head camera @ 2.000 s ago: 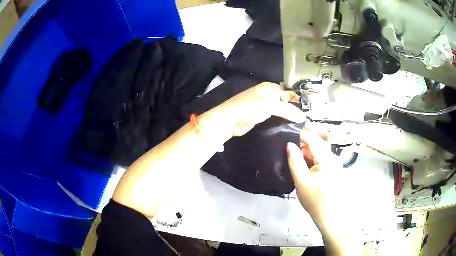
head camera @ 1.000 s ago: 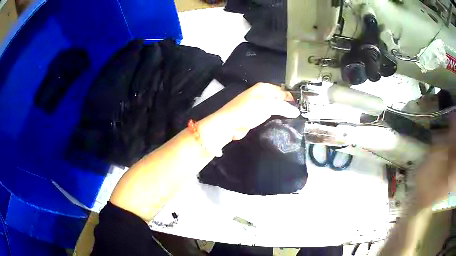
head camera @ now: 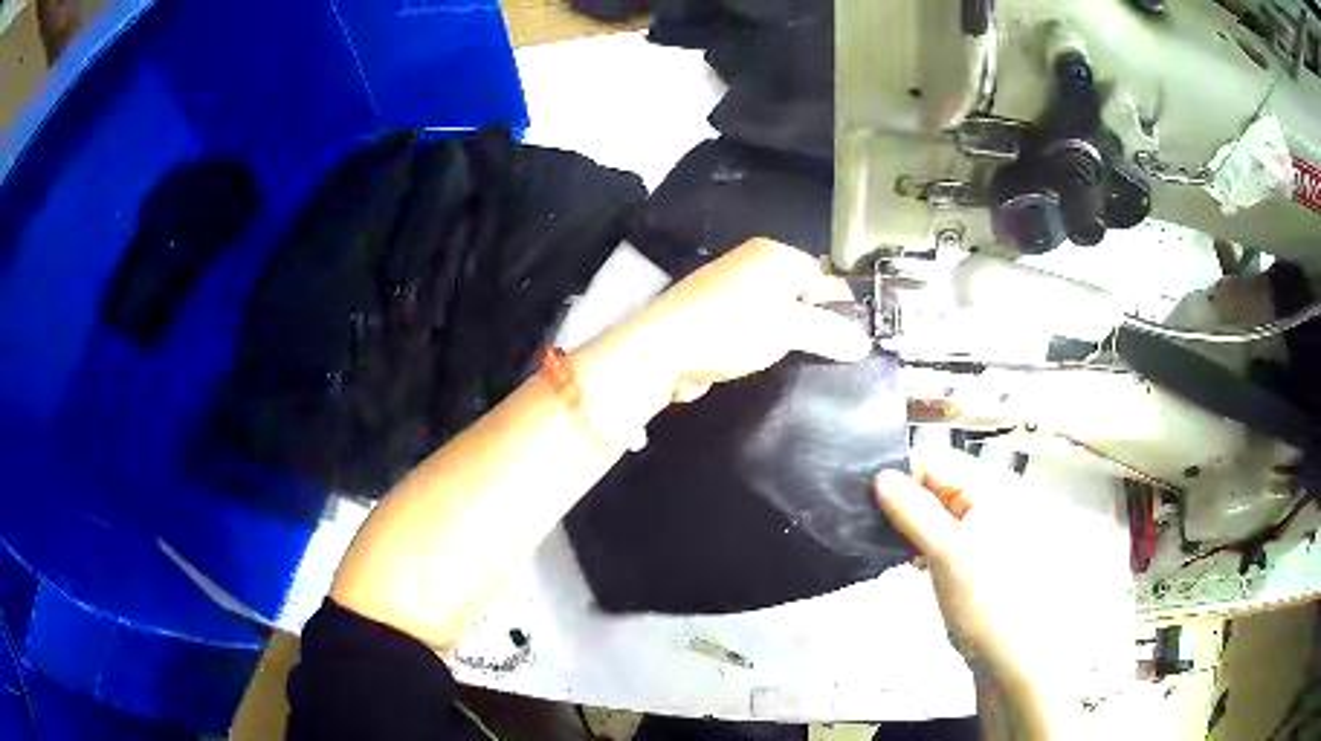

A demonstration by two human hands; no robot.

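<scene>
A black fabric panel [head camera: 724, 507] lies on the white table, its upper right edge at the presser foot [head camera: 888, 304] of the cream-green sewing machine [head camera: 906, 130]. My left hand [head camera: 761, 311] lies over the panel's upper part, fingertips close beside the presser foot; part of the fabric is hidden under it. My right hand [head camera: 963, 543] grips the panel's right edge, below the machine arm, with thumb and fingers. The panel looks shiny near my right hand. Sewn black pieces [head camera: 739, 196] lie behind the foot at top centre.
A stack of black cut panels [head camera: 420, 290] lies at left, partly in the large blue bin [head camera: 435, 65]. A small black bundle [head camera: 181, 246] is inside the bin. A black knob cluster [head camera: 1065, 181] sticks out from the machine. Small scraps lie near the table's front edge [head camera: 811, 709].
My right hand has come back from the far right and now grips the panel's right edge. The panel's lower part has shifted downward. My left hand has stayed by the presser foot.
</scene>
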